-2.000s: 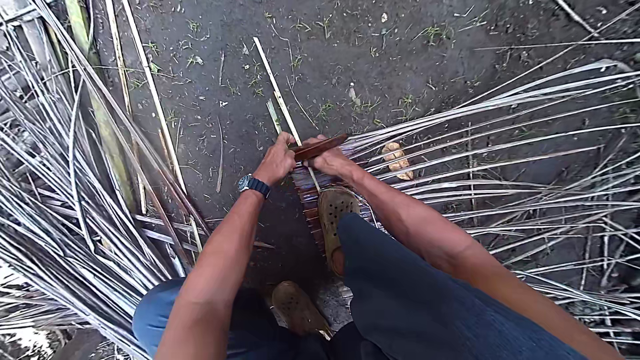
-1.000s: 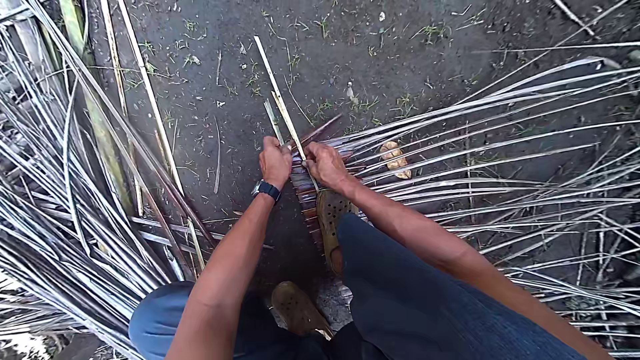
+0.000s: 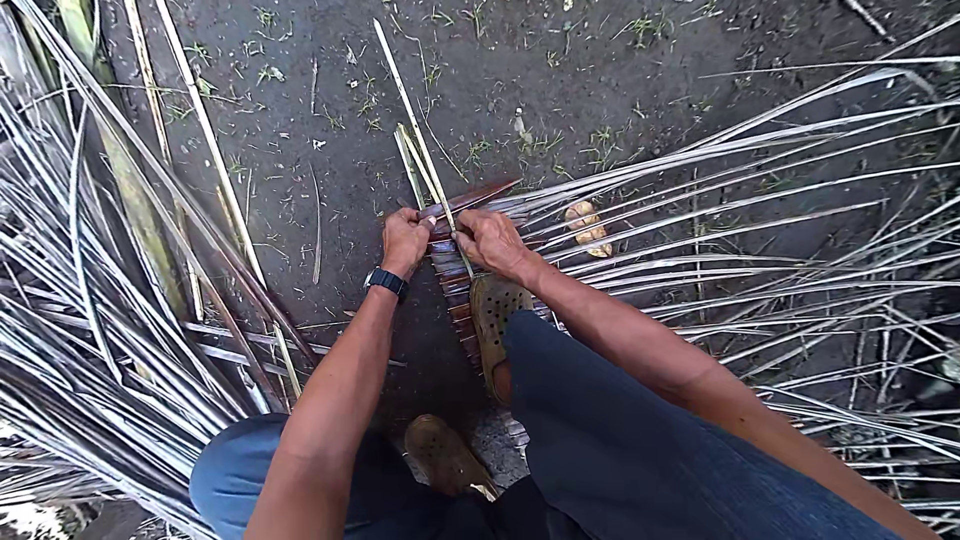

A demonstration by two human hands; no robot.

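My left hand (image 3: 406, 239), with a watch at the wrist, grips the folded end of a reddish-brown leaf strip (image 3: 480, 196) at the left edge of a row of folded leaves (image 3: 454, 289). Close on its right, my right hand (image 3: 491, 240) pinches a thin pale split stick (image 3: 409, 109) where it crosses the strip. A shorter forked pair of pale slats (image 3: 411, 166) stands out above my left hand. From the row, long narrow dry leaves (image 3: 637, 176) fan out to the right. My clog (image 3: 495, 322) rests on the row just below my right hand.
A large heap of dry palm leaves (image 3: 90, 300) lies at the left, with pale stalks (image 3: 202, 120) beside it. A curled yellow-brown leaf (image 3: 589, 228) lies among the fanned leaves. Bare dark soil (image 3: 330, 97) with small grass tufts shows beyond my hands. My other clog (image 3: 446, 454) is at the bottom.
The reddish-brown strip, across both hands at first, lay lower behind the stick a second ago and now slants up to the right. My hands have shifted slightly around the stick.
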